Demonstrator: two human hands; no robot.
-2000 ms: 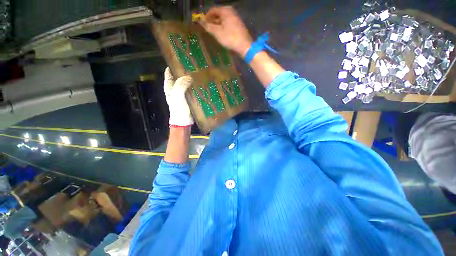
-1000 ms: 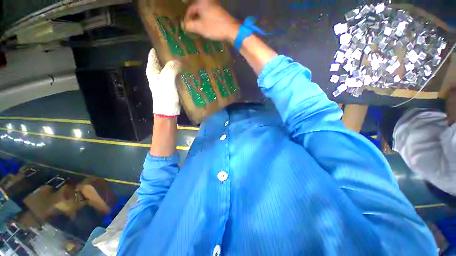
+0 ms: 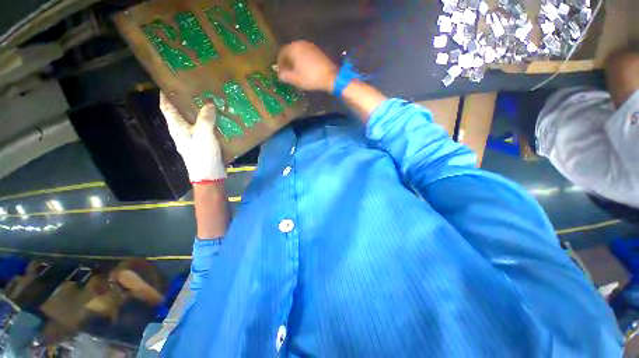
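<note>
A tan-brown board carrier (image 3: 203,73) lies tilted in front of me, underside up, with bright green circuit boards (image 3: 180,42) showing through its cutouts. My left hand (image 3: 196,143), in a white glove with a red cuff edge, grips the carrier's near left edge, with the thumb over the edge. My bare right hand (image 3: 307,66), with a blue wrist strap (image 3: 344,77), is at the carrier's right edge beside the lower right board. Its fingers are curled together; whether they hold something small cannot be told.
A loose heap of shiny silver pieces (image 3: 508,31) lies on brown cardboard (image 3: 560,66) at the upper right. A black cabinet (image 3: 129,147) stands at the left. A person's white sleeve (image 3: 585,133) is at the right. A conveyor or rack edge runs along the upper left.
The view has shifted, and the carrier now shows more fully at the upper left. My right hand has moved from the carrier's far part to its right edge. My left hand keeps its grip.
</note>
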